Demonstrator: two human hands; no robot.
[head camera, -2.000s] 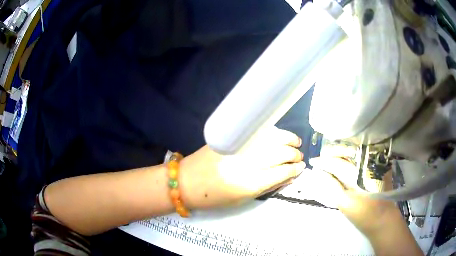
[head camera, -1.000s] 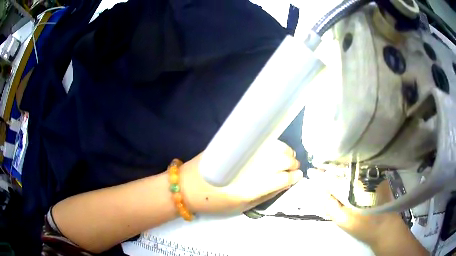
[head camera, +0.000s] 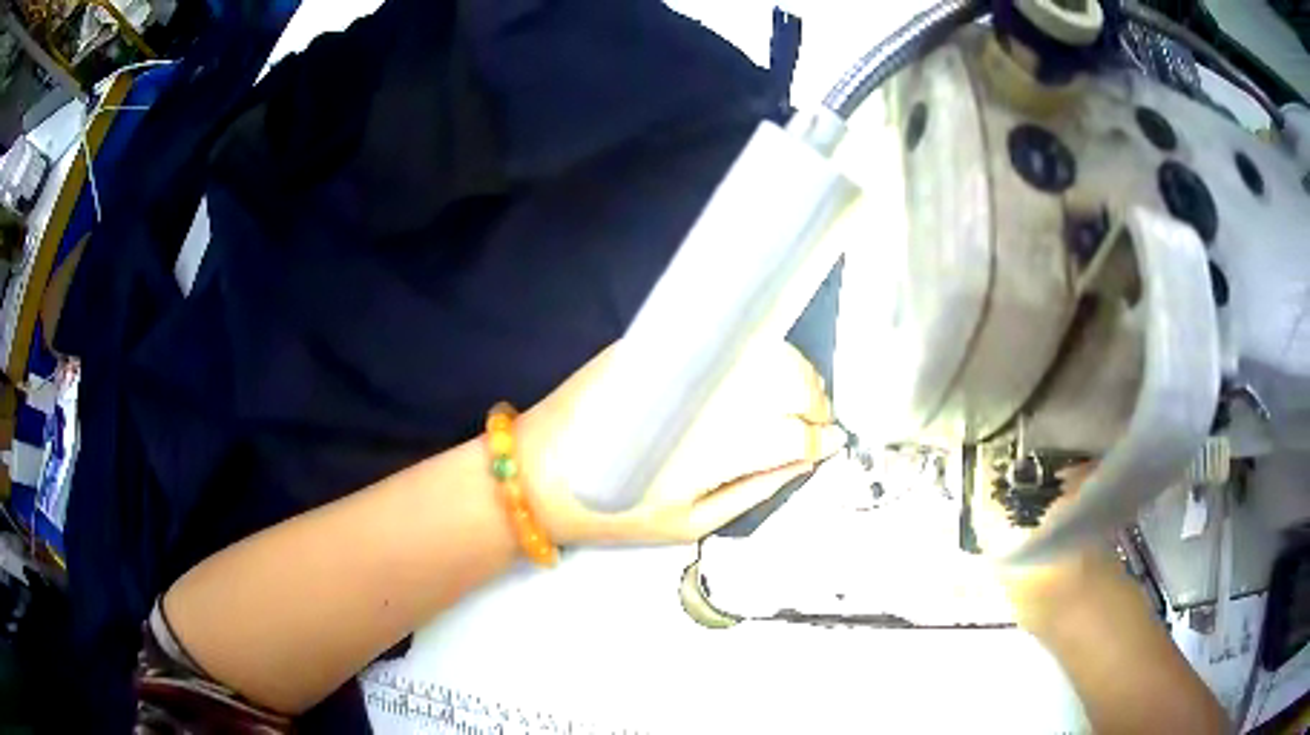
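A large dark navy garment (head camera: 402, 216) spreads across the left and upper middle. My left hand (head camera: 718, 445) lies on its right edge beside the needle area, thumb and fingers together on the cloth edge; the lamp hides part of this hand. My right hand (head camera: 1063, 582) is at the right, its fingers hidden behind the machine's guard and washed out by glare, so what it holds cannot be told. The white sewing machine head (head camera: 1006, 259) stands over the small metal parts at the presser foot (head camera: 1027, 481). The bobbin slide cover (head camera: 704, 596) shows in the bed.
A glowing white sewing lamp (head camera: 704, 316) on a flexible metal neck hangs over my left hand. A printed ruler scale (head camera: 474, 711) runs along the white table's front edge. A dark rectangular object (head camera: 1290, 610) lies at the far right. Blue and yellow edging (head camera: 43, 302) shows at the far left.
The view has shifted, so the lamp and machine head sit further left. My right hand has drawn back from the left fingertips, behind the guard. More of the bobbin cover shows.
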